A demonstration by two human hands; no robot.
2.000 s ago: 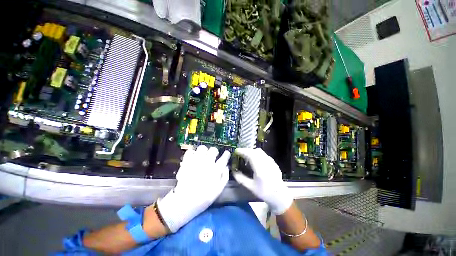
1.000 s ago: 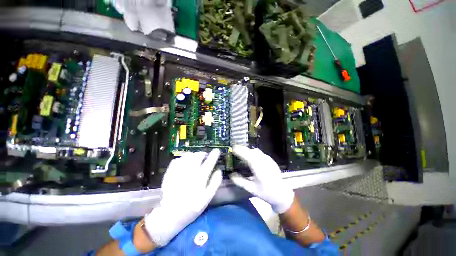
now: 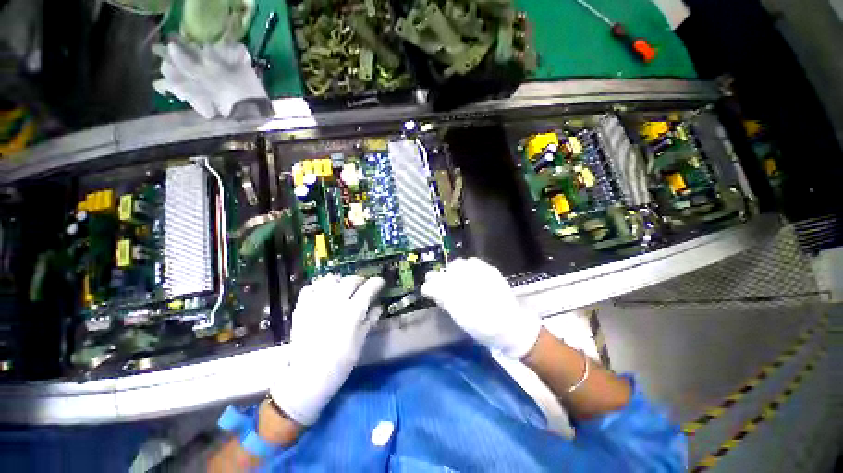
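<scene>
A green circuit board (image 3: 370, 208) with yellow blocks and a silver ribbed heat sink (image 3: 416, 194) sits in a black carrier (image 3: 471, 268) in front of me. My left hand (image 3: 335, 323), in a white glove, is at the board's near left edge, fingers curled down. My right hand (image 3: 481, 303), also gloved, is at the near right corner, below the heat sink. An olive-green hold-down piece (image 3: 405, 275) shows between the hands at the near edge. The fingertips are too blurred to tell whether either hand grips anything.
Another board (image 3: 129, 249) lies in a carrier at left; smaller-looking boards (image 3: 582, 175) lie at right. A silver rail (image 3: 185, 374) runs along the near side. Behind are bins of olive pieces (image 3: 356, 46), spare white gloves (image 3: 208, 78) and an orange-black screwdriver (image 3: 636, 42).
The view has shifted and turned. My hands have moved apart at the board's near edge, and the olive-green piece between them is now more visible.
</scene>
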